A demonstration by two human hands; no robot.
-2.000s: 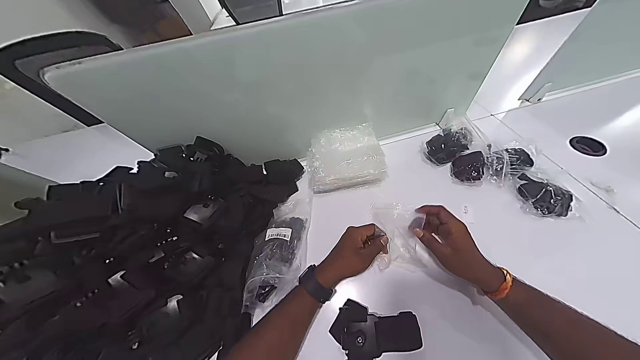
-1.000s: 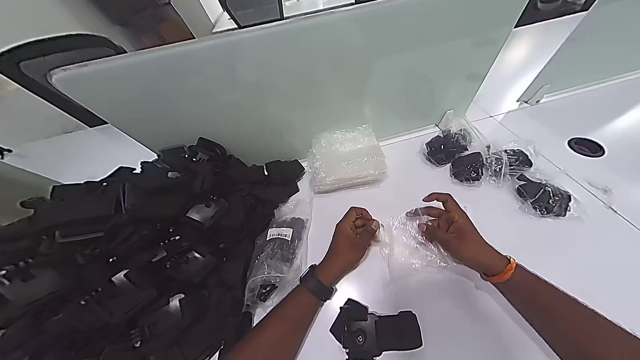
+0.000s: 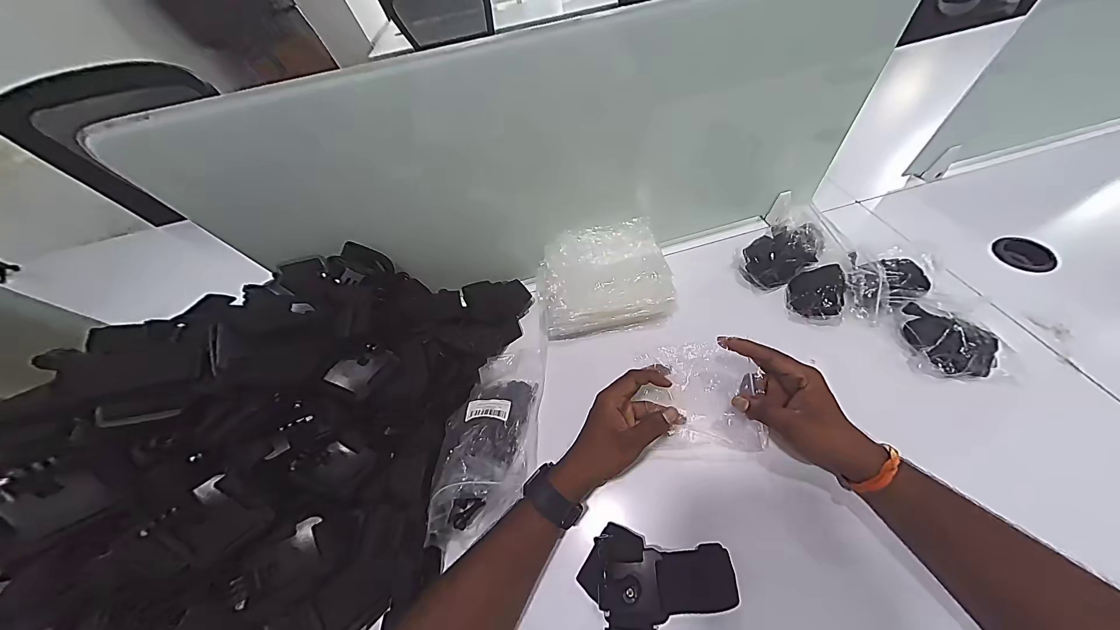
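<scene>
My left hand [image 3: 628, 422], with a dark watch on the wrist, pinches the left edge of a clear plastic bag [image 3: 704, 394] between thumb and fingers. On the bag's right side is my right hand [image 3: 792, 407], an orange band at its wrist; its thumb and lower fingers grip the film while the index finger extends. Nearer the camera lies a black item with a flat pad and a round fitting [image 3: 656, 577], its exact kind unclear. Behind the hands rests a stack of clear plastic bags [image 3: 608, 280].
A large heap of black items [image 3: 219, 420] covers the left side. Beside it lies a filled clear bag with a barcode label [image 3: 490, 437]. Several bagged black items [image 3: 815, 291] sit at the back right. A frosted glass partition [image 3: 490, 149] borders the table; a round cable grommet [image 3: 1024, 254] is farther right.
The clear bag, more bunched two seconds ago, is spread wider between my hands. My right index finger has extended away from the thumb. The black item near the camera has stayed put.
</scene>
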